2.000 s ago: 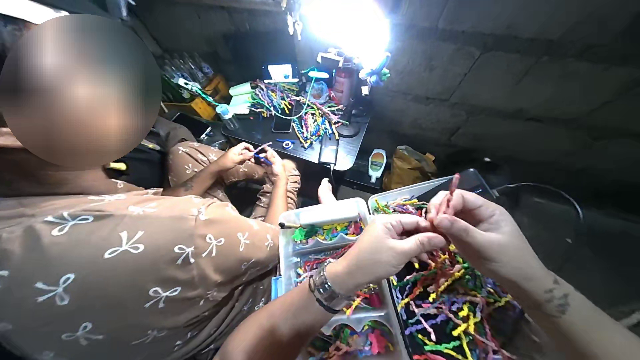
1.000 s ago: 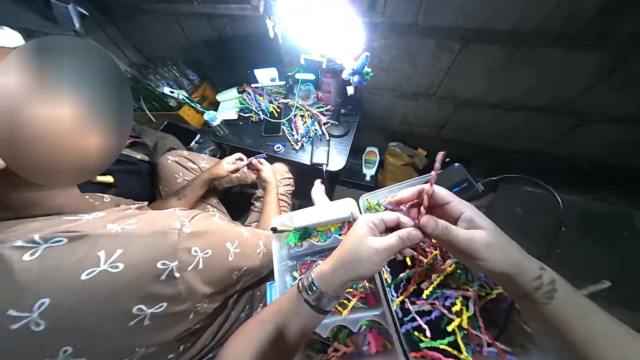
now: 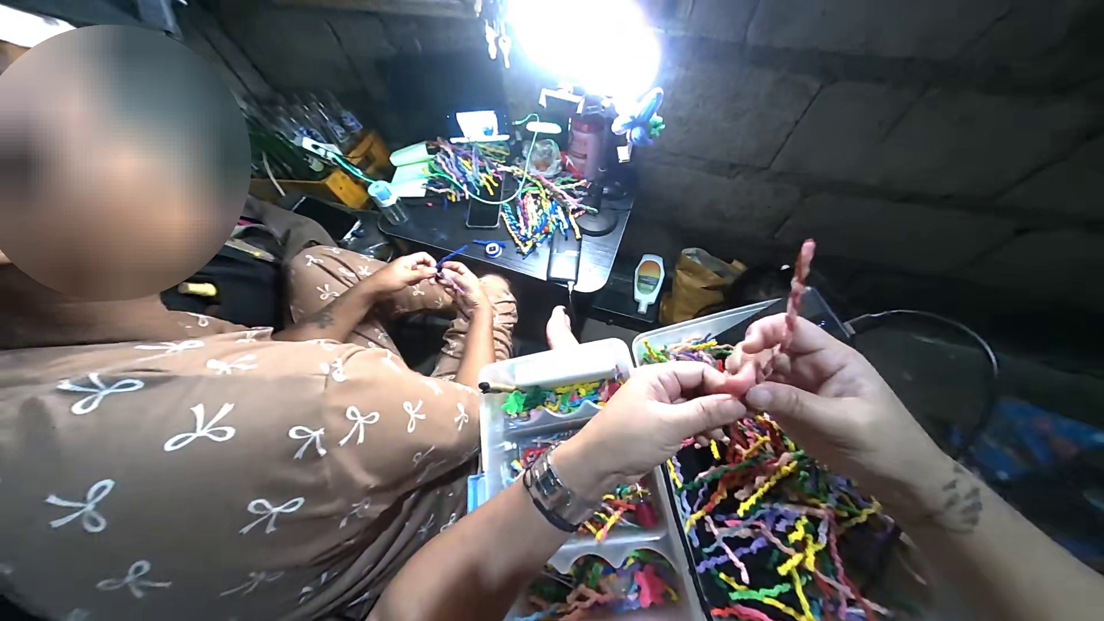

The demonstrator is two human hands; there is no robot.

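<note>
A twisted pinkish-red fuzzy strand [image 3: 800, 280], like a pipe cleaner, rises from between the fingers of my right hand [image 3: 815, 392]. The fingertips of my left hand [image 3: 660, 414], with a metal watch on its wrist, pinch the lower end close against the right fingertips; that end is mostly hidden. Beneath both hands lies an open compartment case [image 3: 565, 371]. Many crinkled strands [image 3: 759, 526] in yellow, green, purple and red fill its right side, and more coloured pieces [image 3: 561, 398] sit in the left compartments.
At the left sits a person [image 3: 233, 448] in brown bow-print clothes, holding a blue strand [image 3: 450, 256]. A black table [image 3: 431, 231] bears strand piles, phones and a bottle under a bright lamp [image 3: 586, 39]. A paper bag [image 3: 699, 280] and a white bottle [image 3: 648, 283] stand beyond the case.
The pinkish strand stands more upright above my right fingers than two seconds ago. Both my hands remain close together over the case.
</note>
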